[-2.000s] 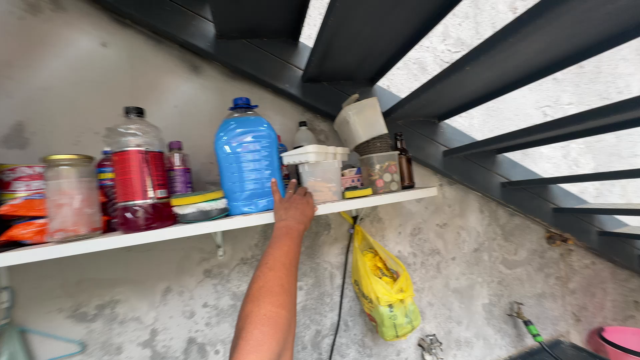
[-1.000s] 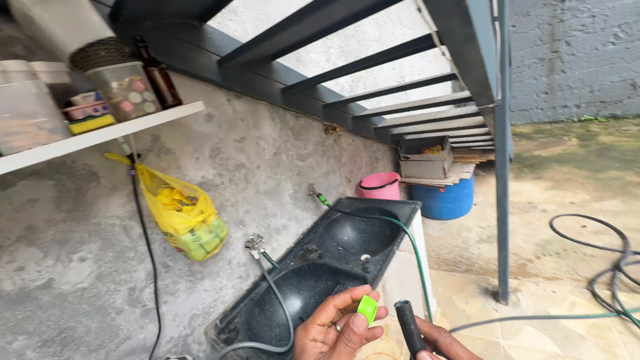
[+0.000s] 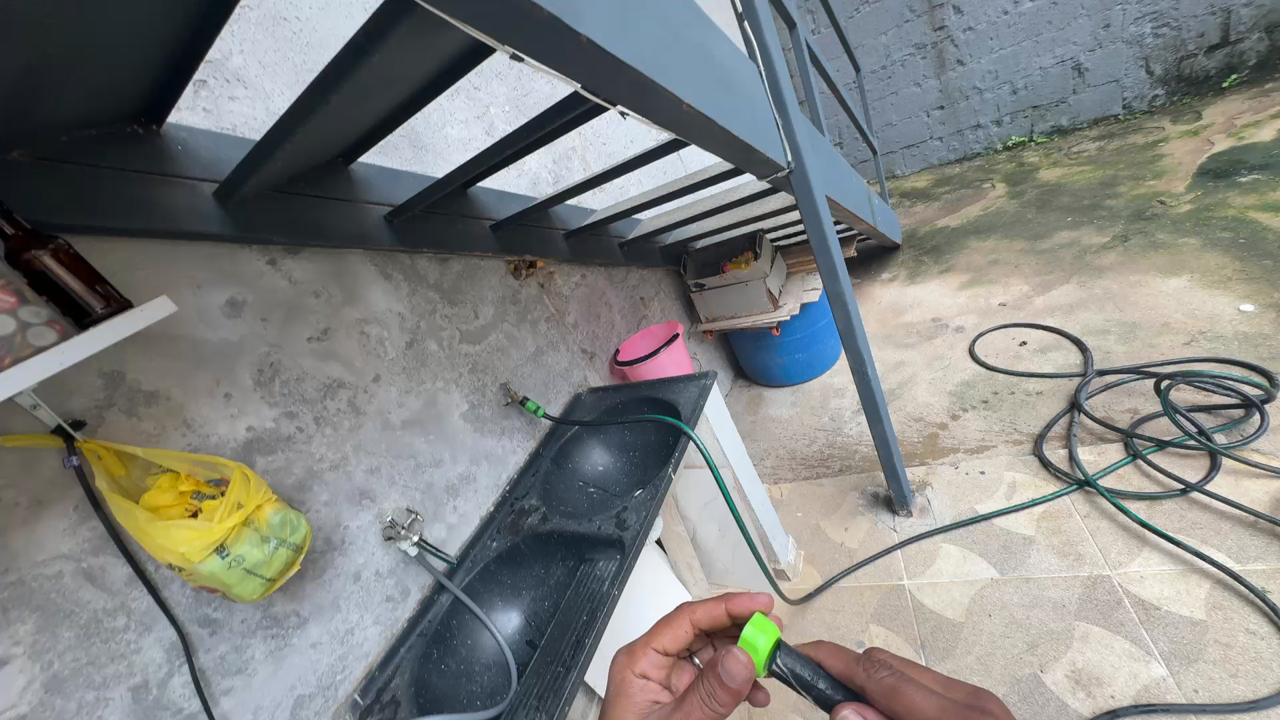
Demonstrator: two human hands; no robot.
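At the bottom of the head view, my left hand (image 3: pixel 690 660) pinches a bright green plastic ring-shaped fitting (image 3: pixel 759 643) between thumb and fingers. My right hand (image 3: pixel 900 683) grips a black tube-shaped piece (image 3: pixel 815 680), whose upper end meets the green fitting. Whether that end sits inside the ring or only touches it, I cannot tell. The lower end of the black piece is hidden by my right hand. A green garden hose (image 3: pixel 715 470) runs from a wall tap with a green connector (image 3: pixel 531 406) across the double sink and down to the floor.
Beside my hands is the dark double sink (image 3: pixel 590 455), with a second tap (image 3: pixel 405 530) and grey hose. A yellow bag (image 3: pixel 225 530) hangs under the white shelf (image 3: pixel 90 348). A metal stair post (image 3: pixel 850 330), pink bucket (image 3: pixel 652 352), blue barrel (image 3: pixel 787 345) and coiled hose (image 3: pixel 1090 420) stand or lie beyond.
The green fitting and the black piece were apart a second ago and now meet. Two seconds ago one hand was at the shelf. The view has swung right.
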